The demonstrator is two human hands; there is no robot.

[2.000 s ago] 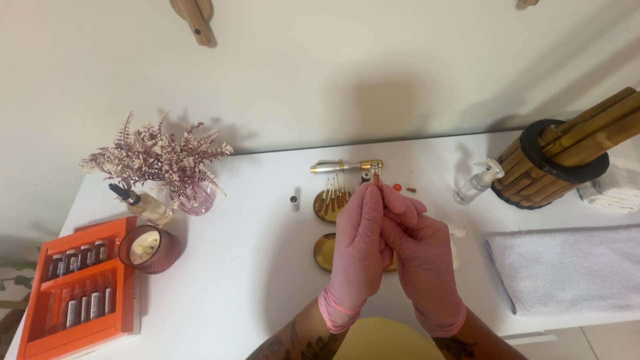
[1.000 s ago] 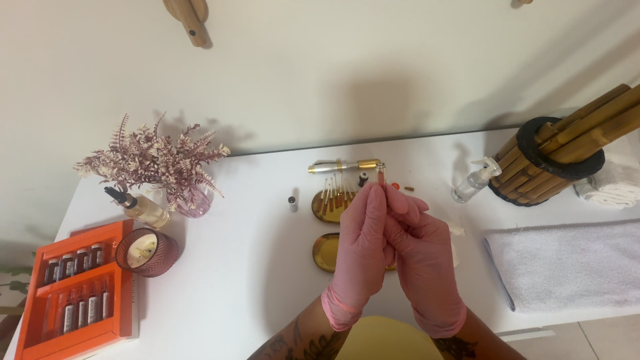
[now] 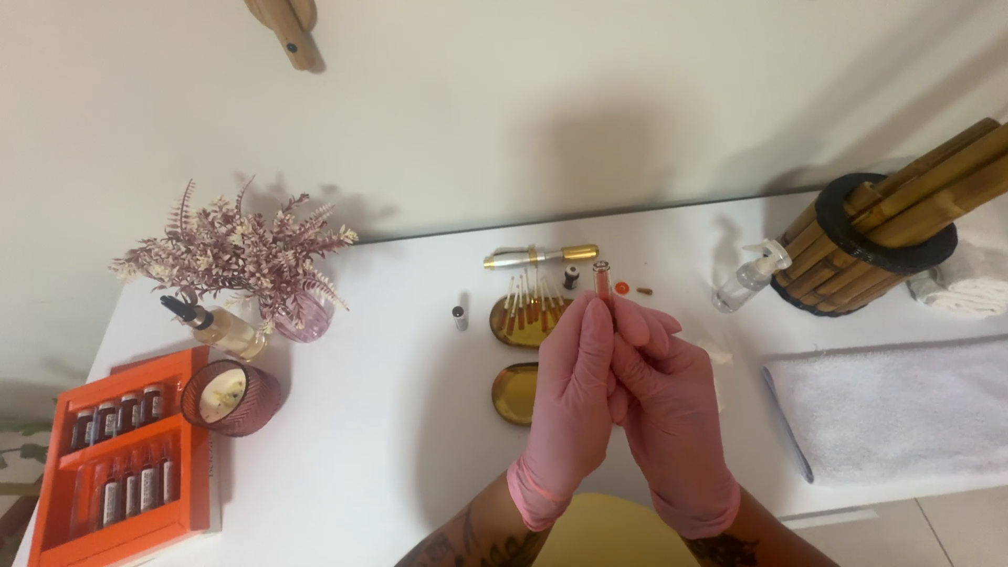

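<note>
Both hands wear pink gloves and meet above the white table. My left hand point(image 3: 573, 386) grips a small clear glass vial point(image 3: 602, 277) with reddish contents, its open-looking end pointing up. Pressed against it, my right hand point(image 3: 669, 394) has its fingers around the vial's lower part, which is hidden. Behind them lies a silver and gold pen-like device point(image 3: 542, 257). A gold oval tray point(image 3: 512, 335) holds several white-tipped sticks; a second gold tray point(image 3: 513, 394) is partly covered by my left hand. Near the vial are a dark-and-white cap point(image 3: 571, 276), an orange ring point(image 3: 621, 288) and a small brownish piece point(image 3: 645, 291).
At left are an orange box point(image 3: 126, 441) of small bottles, a candle glass point(image 3: 232, 398), a dropper bottle point(image 3: 228, 335) and a flower vase point(image 3: 303, 315). A small capped cylinder point(image 3: 460, 318) stands nearer. At right are a spray bottle point(image 3: 744, 283), bamboo holder point(image 3: 835, 260) and folded towel point(image 3: 890, 409).
The hands stay together in nearly the same place. The vial's upper end now shows more plainly above the fingertips.
</note>
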